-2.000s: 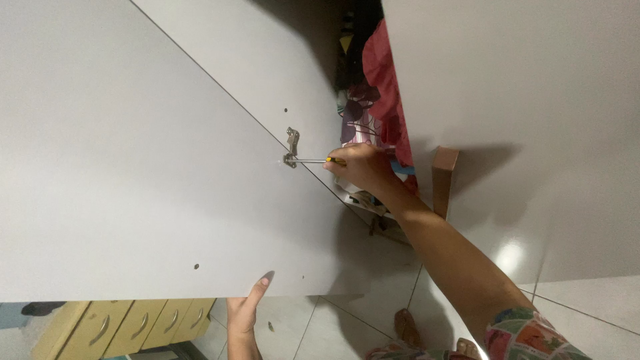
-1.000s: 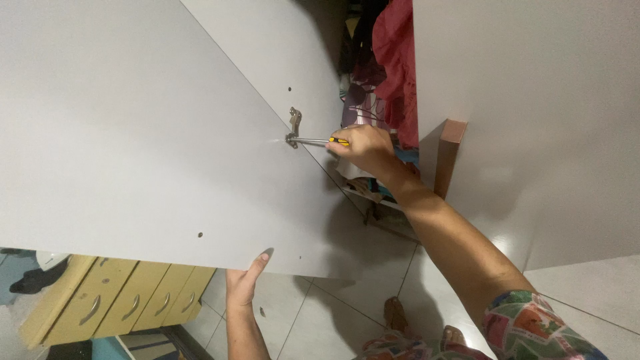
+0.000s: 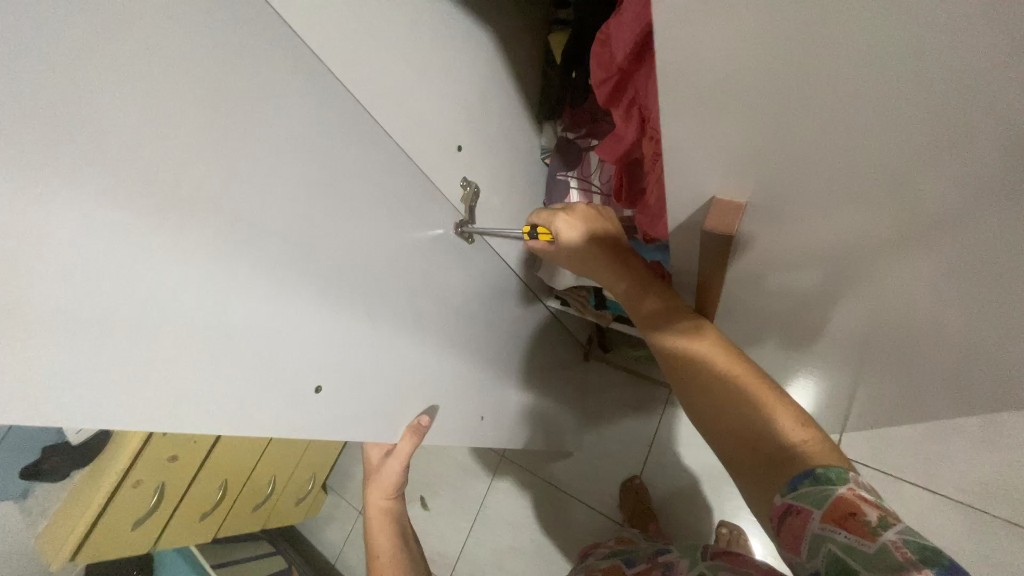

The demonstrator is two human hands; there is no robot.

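Note:
My right hand [image 3: 582,240] is closed around the yellow and black handle of a screwdriver [image 3: 500,232]. The screwdriver's metal shaft points left, with its tip at a metal cabinet hinge [image 3: 466,210]. That hinge spans the white door panel [image 3: 240,240] and the side panel [image 3: 416,104] of the wardrobe. With my left hand [image 3: 390,468] I grip the door's lower edge in view, thumb on the near face and the fingers hidden behind it.
Clothes [image 3: 632,120] fill the opening behind my right hand. Another white panel [image 3: 840,200] with a brown handle [image 3: 716,256] stands at the right. A yellow chest of drawers [image 3: 192,496] is at the lower left. My feet are on the tiled floor [image 3: 480,512].
The screwdriver stays at the hinge and my left hand stays on the door edge. My right hand's grip on the handle looks slightly turned. The view has shifted a little.

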